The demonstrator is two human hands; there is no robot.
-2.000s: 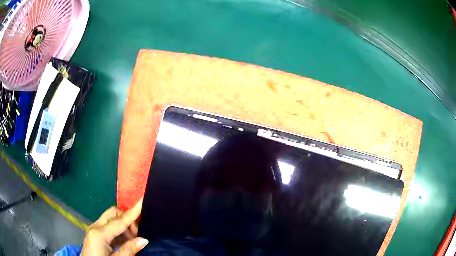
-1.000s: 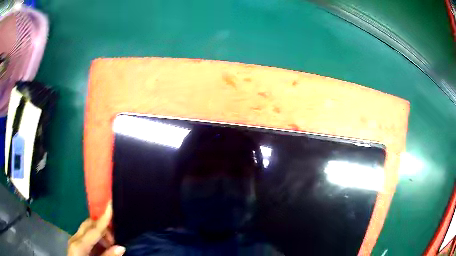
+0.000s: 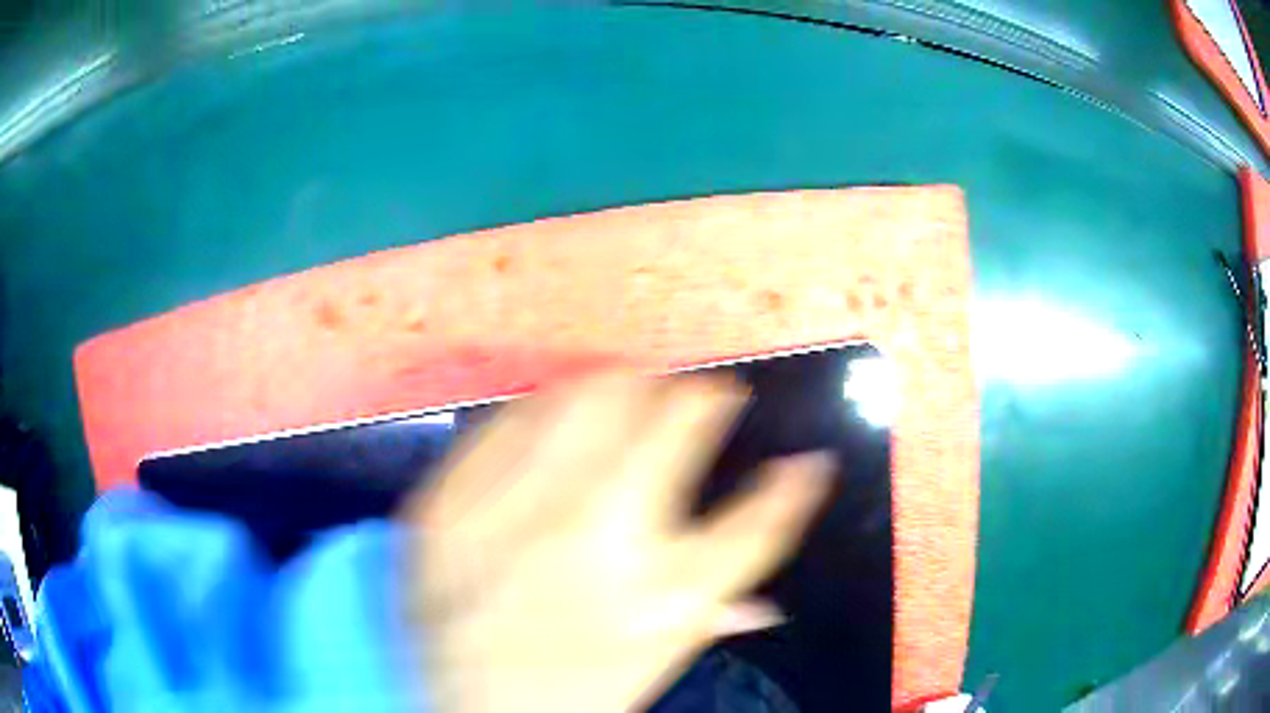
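A glossy black panel (image 3: 836, 557) lies on an orange-red foam pad (image 3: 933, 529), with bright light reflections near its top right corner. My left hand (image 3: 599, 529), bare and in a blue sleeve, is blurred over the middle of the panel. Its fingers are spread and it holds nothing visible. It hides much of the panel; whether it touches the surface is unclear. At the bottom edge, by the pad's lower right corner, a small white patch (image 3: 950, 703) shows beside a thin dark tip. It may be my gloved right hand with a tool, but is too cut off to tell.
The pad lies on a glossy green bench (image 3: 418, 139). Red-edged pieces with white areas (image 3: 1240, 474) stand along the right rim. Part of a white device (image 3: 14, 557) shows at the left edge. A grey rail (image 3: 1184, 669) crosses the lower right corner.
My left hand has left the panel's left edge and moved over its middle. The view has shifted right and turned; the pink fan is out of view. The white patch has appeared at the bottom.
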